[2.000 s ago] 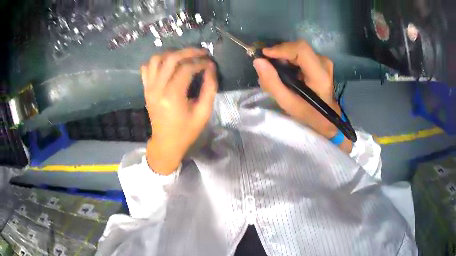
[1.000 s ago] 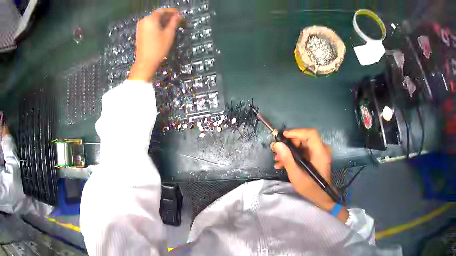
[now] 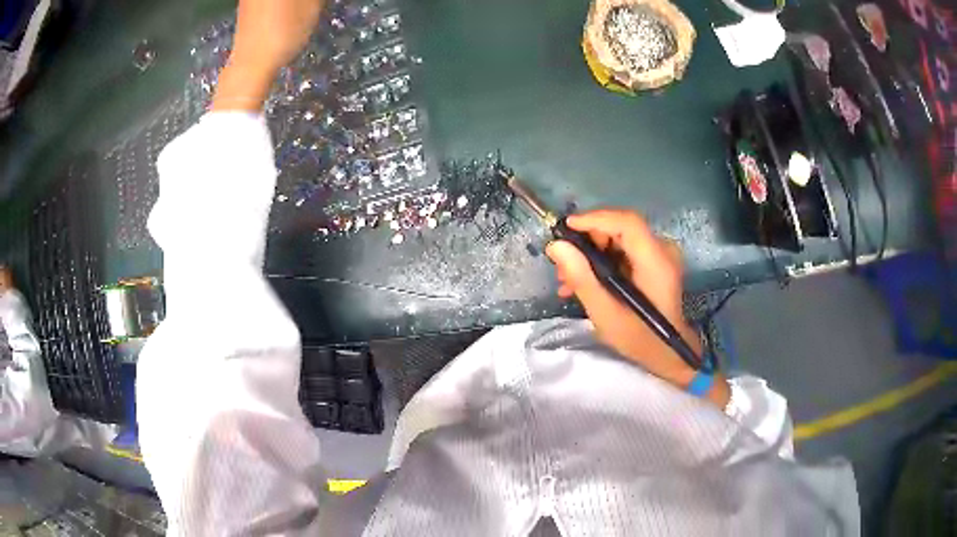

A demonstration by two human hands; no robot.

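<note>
My right hand [image 3: 624, 283] holds the black soldering iron [image 3: 640, 304], its coppery tip pointing up and left beside a heap of thin black leads [image 3: 477, 194]. My left hand [image 3: 271, 42] reaches over the upper left of the clear blister tray [image 3: 394, 115] and is cut off by the top edge. Its fingertips are out of the picture. Tiny white and reddish parts [image 3: 404, 217] lie in a loose row below the tray. A thin solder wire [image 3: 367, 284] crosses the dark green mat below them.
A tip-cleaning pot [image 3: 638, 40] stands at the upper right. The black soldering station [image 3: 771, 173] with cords is at the right. A solder spool [image 3: 132, 312] sits at the left bench edge, near a fine-pocket tray [image 3: 142, 173]. A black blister tray [image 3: 339, 386] is low beside the bench. Another person's sleeve [image 3: 23, 367] shows far left.
From two seconds ago, my left hand has left the area near the iron and moved up over the clear tray. In the last second it moved further up, partly out of view; the right keeps the iron.
</note>
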